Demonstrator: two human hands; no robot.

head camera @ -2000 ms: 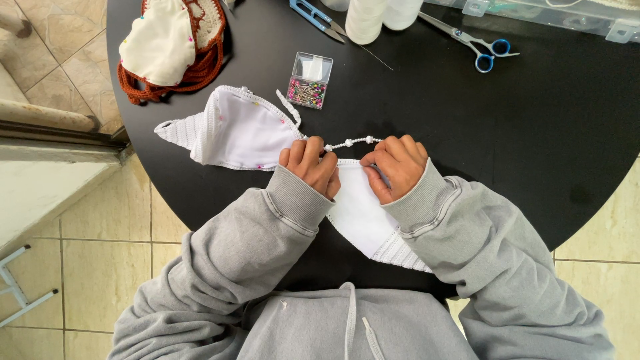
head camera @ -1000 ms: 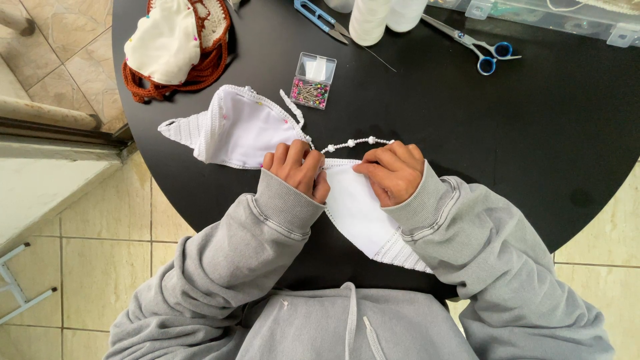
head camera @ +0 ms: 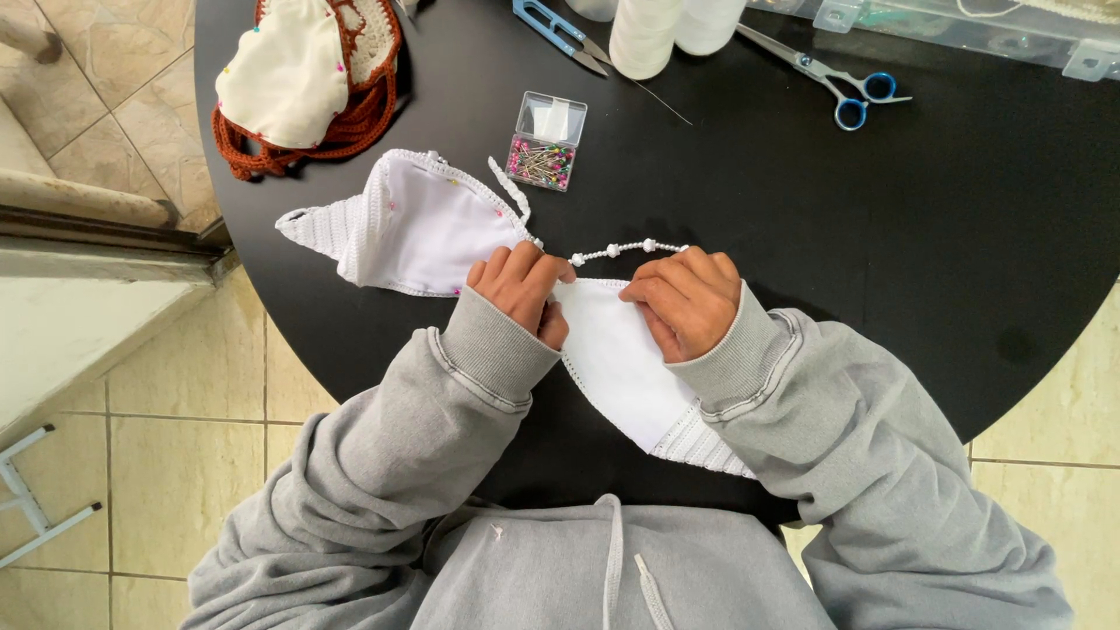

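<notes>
A white crocheted piece with smooth white lining lies in two parts on the black table. My left hand (head camera: 522, 287) grips the near corner of the right lined cup (head camera: 617, 367), close to where the two parts meet. My right hand (head camera: 687, 302) pinches the top edge of the same cup between thumb and fingers. The left lined cup (head camera: 442, 223) lies beyond my left hand, with several coloured ball-head pins along its edge and its crocheted tip folded. A string of white beads (head camera: 612, 251) arcs between my hands, its right end at my right fingers. A short crocheted cord (head camera: 509, 190) lies above.
An open clear box of ball-head pins (head camera: 542, 166) stands beyond my hands. Farther back are blue thread snips (head camera: 560, 37), white thread cones (head camera: 643, 39), scissors (head camera: 831, 83) and a clear plastic case (head camera: 954, 31). A rust-and-cream crocheted piece with pinned lining (head camera: 284, 83) lies back left.
My right hand has shifted slightly left along the cup's top edge since the earliest frame. My left hand stays near the joint, its fingers slightly changed in pose.
</notes>
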